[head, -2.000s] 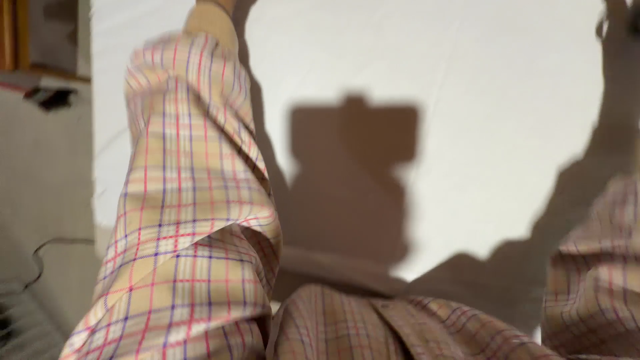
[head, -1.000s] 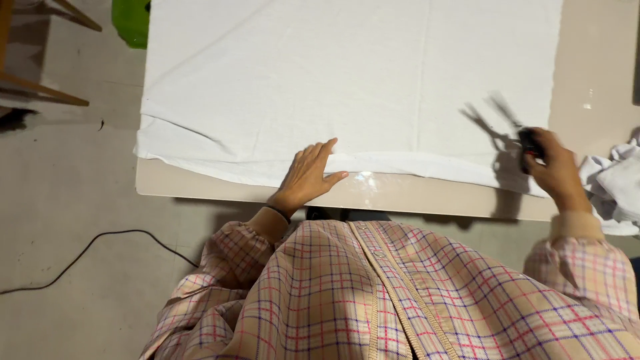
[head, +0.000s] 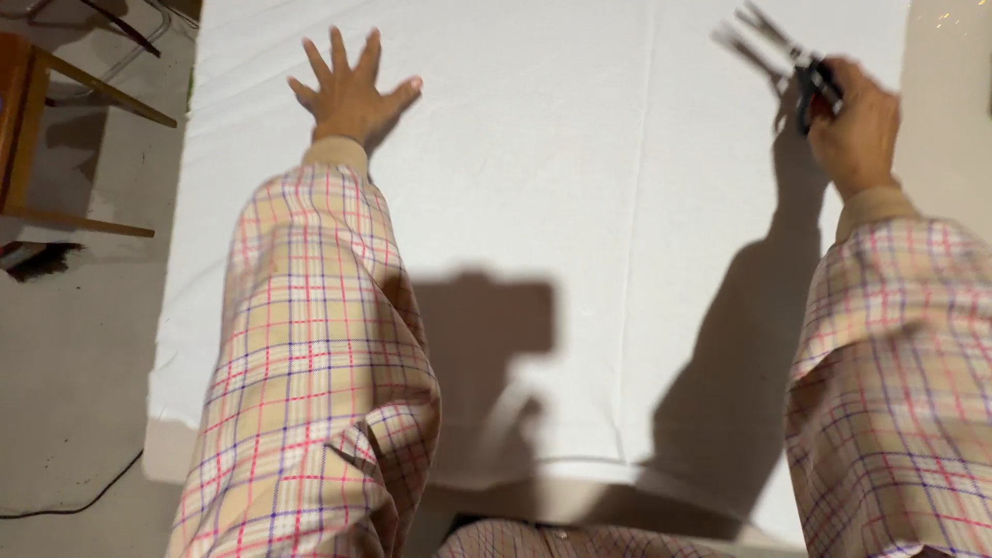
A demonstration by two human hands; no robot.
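Observation:
A large white cloth (head: 511, 201) lies spread over a pale table (head: 949, 147), with faint creases and its near edge close to the table's front. My left hand (head: 349, 97) rests palm down on the cloth at the upper left, its fingers spread and holding nothing. At the upper right my right hand (head: 856, 128) is closed around the black handles of a pair of scissors (head: 814, 81). The blades are parted and point up and to the left, over the cloth. Shadows of my arms and head fall across the fabric.
To the left of the table, wooden furniture legs (head: 101, 87) stand on the grey floor (head: 70, 372). A dark brush-like thing (head: 39, 260) lies near them. A black cable (head: 85, 504) runs along the floor at the lower left.
Since one second ago, my left hand has moved from the cloth's near edge farther up the cloth, fingers now spread. My right hand, still with the scissors, has also reached farther forward. The view has shifted.

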